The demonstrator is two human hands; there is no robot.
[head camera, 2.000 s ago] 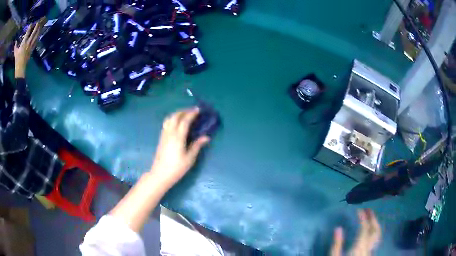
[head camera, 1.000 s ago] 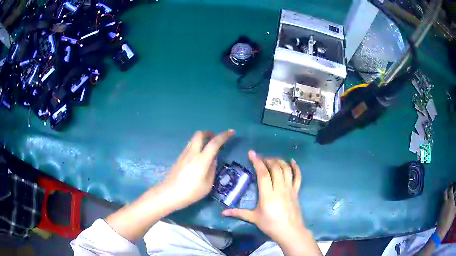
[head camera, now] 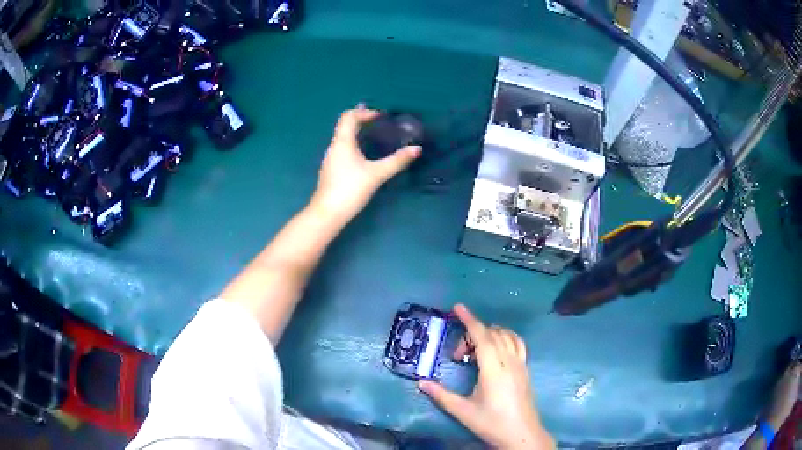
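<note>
A part-assembled unit (head camera: 411, 341) with a round dark detail and a shiny blue-violet battery cell lies on the green mat near the front edge. My right hand (head camera: 482, 380) holds its right side between thumb and fingers, beside the cell; small reddish wires show there. My left hand (head camera: 353, 167) is reached forward and grips a round black unit (head camera: 392, 134) with a grey centre, blurred, between thumb and fingers. I cannot tell whether that unit is lifted off the mat.
A heap of part-assembled units (head camera: 123, 105) is at left. A silver-white screw feeder (head camera: 538, 167) stands right of centre, a black electric screwdriver (head camera: 616, 268) beside it. A speaker unit (head camera: 718, 344), circuit boards (head camera: 737, 255) and another person's hand (head camera: 785, 387) are at right.
My left hand has left the part-assembled unit, moved forward and taken hold of the round black unit. The part-assembled unit is turned more upright in view, with my right hand on it.
</note>
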